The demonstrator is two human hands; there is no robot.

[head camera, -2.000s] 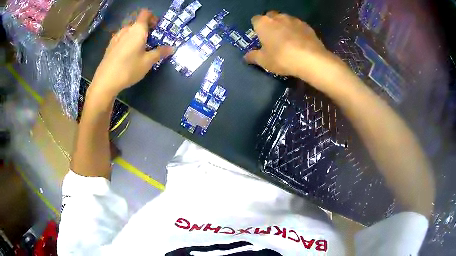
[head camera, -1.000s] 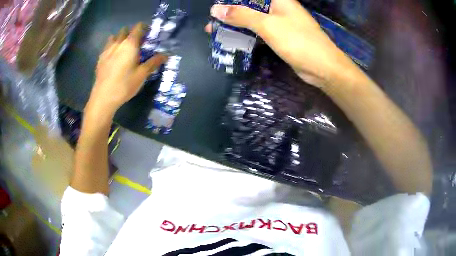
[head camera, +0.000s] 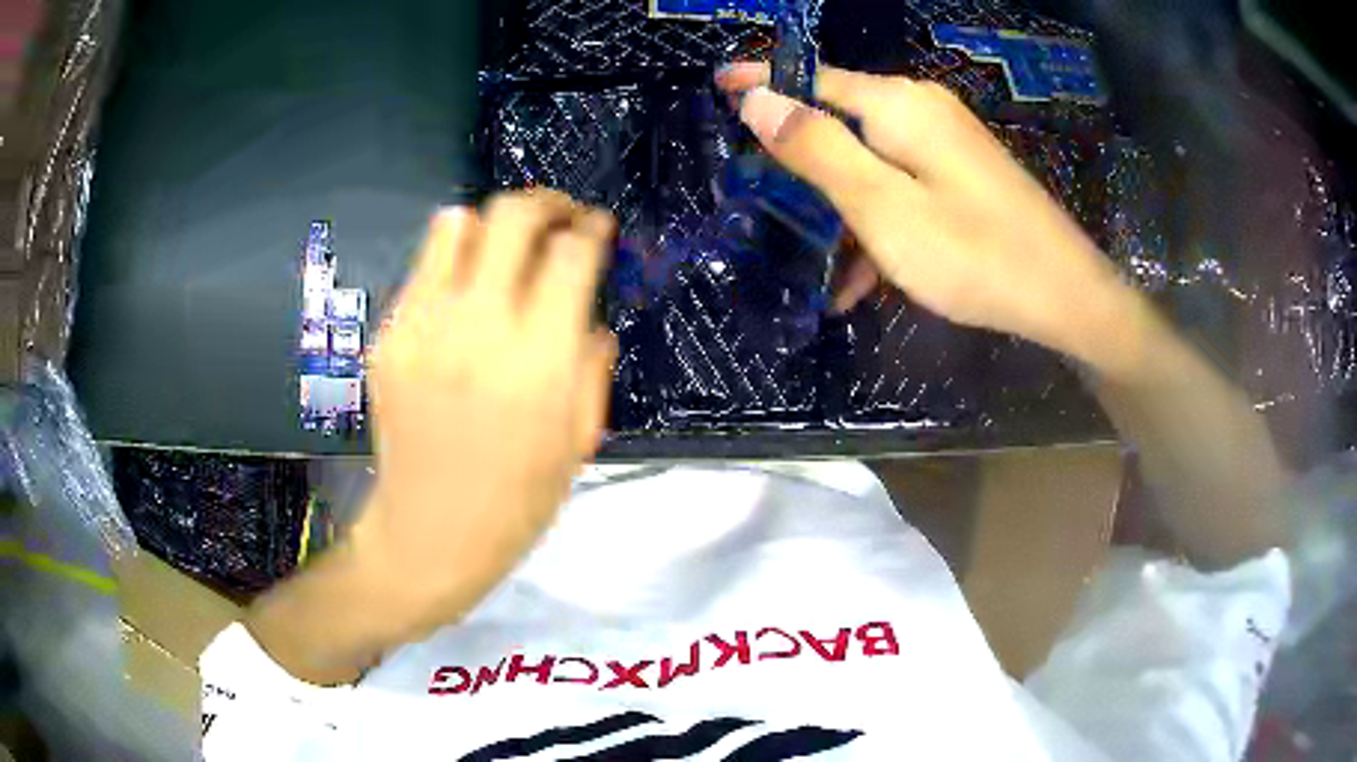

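My right hand [head camera: 938,194] is over the shiny black plastic tray [head camera: 893,365], its fingers and thumb closed on blue circuit boards [head camera: 789,201], which are blurred and partly hidden by the fingers. My left hand [head camera: 484,357] is above the tray's left edge, blurred, with its fingers bent. Whether it holds anything cannot be told. One small assembled board [head camera: 332,335] with white and silver blocks lies on the dark green mat, left of my left hand.
Flat blue boards lie in the tray's far pockets, one at the upper right [head camera: 1027,63] and one at the top edge. Clear wrinkled film [head camera: 67,447] hangs at the far left. Dark plastic trays [head camera: 209,514] sit below the bench edge at left.
The view has swung right, over the tray. My right hand has carried the boards from the mat to above the tray. My left hand has left the mat boards and come to the tray's left edge.
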